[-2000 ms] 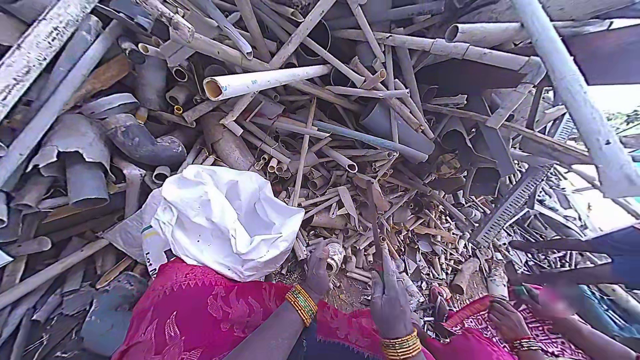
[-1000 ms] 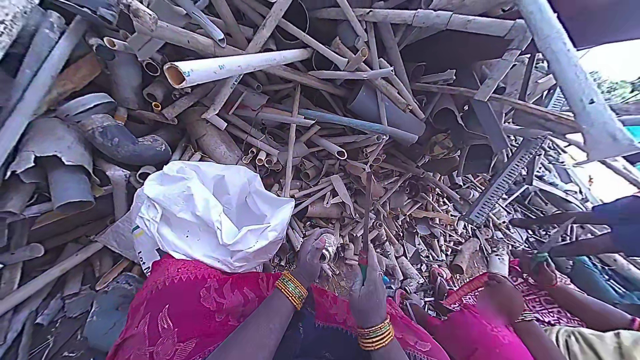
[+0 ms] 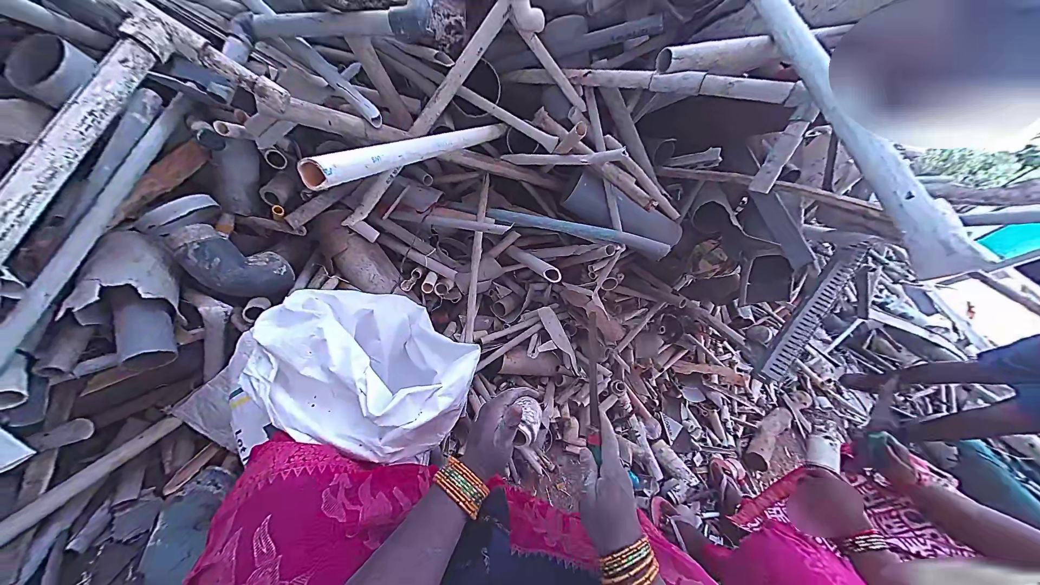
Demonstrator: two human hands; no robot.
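Observation:
My left hand [image 3: 493,435], with bangles on the wrist, is closed around a short, pale, dirty pipe piece [image 3: 527,421]. To its right, my right hand [image 3: 605,487] grips a long dark blade [image 3: 594,366] by its handle, mostly hidden by the fingers. The blade points away from me over the scrap, its index finger stretched along it. A white woven sack [image 3: 357,374] lies at the left, against the pink cloth over my lap. Beyond both hands spreads a heap of broken pipe pieces [image 3: 528,361].
Long pipes and fittings pile up ahead and at the left, among them a white pipe [image 3: 398,154] and a grey elbow [image 3: 231,264]. A slotted plastic strip [image 3: 812,313] leans at the right. Other people's hands [image 3: 890,459] and arms are close by at the lower right.
The pipe piece in my left hand shows more plainly than two seconds ago. My right hand still holds the blade. At the right, the other people's hands and arms have shifted.

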